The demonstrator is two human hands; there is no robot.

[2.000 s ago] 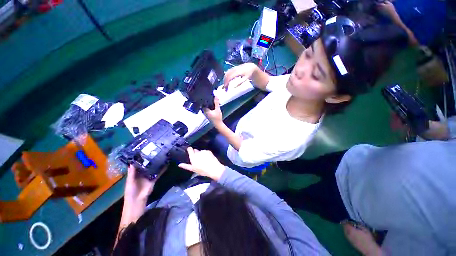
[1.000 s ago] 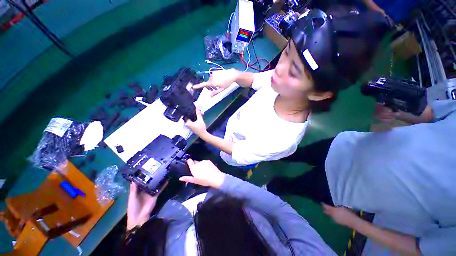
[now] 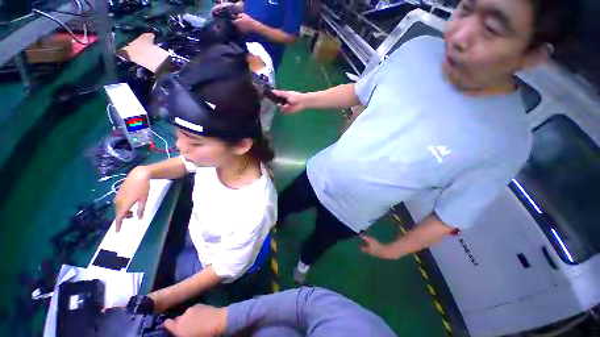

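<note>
A black boxy device unit [image 3: 82,299] with a small pale label is at the bottom left, cut off by the lower edge. My right hand [image 3: 197,321], bare with a grey sleeve, is at the bottom edge, its fingers closed on the dark right end of a black unit. The seated coworker's forearm reaches to the same dark cluster; where one unit ends and another begins is unclear. My left hand is out of the picture.
A seated coworker in white [image 3: 227,217] is close ahead. A standing person in light blue [image 3: 395,138] is at the right by a large white machine [image 3: 487,263]. A power supply [image 3: 128,115] and white sheet [image 3: 141,224] lie on the green bench.
The view has swung up and right. My left hand and the orange fixture have left the picture. The seated coworker's pointing hand is now over the white sheet, away from the unit.
</note>
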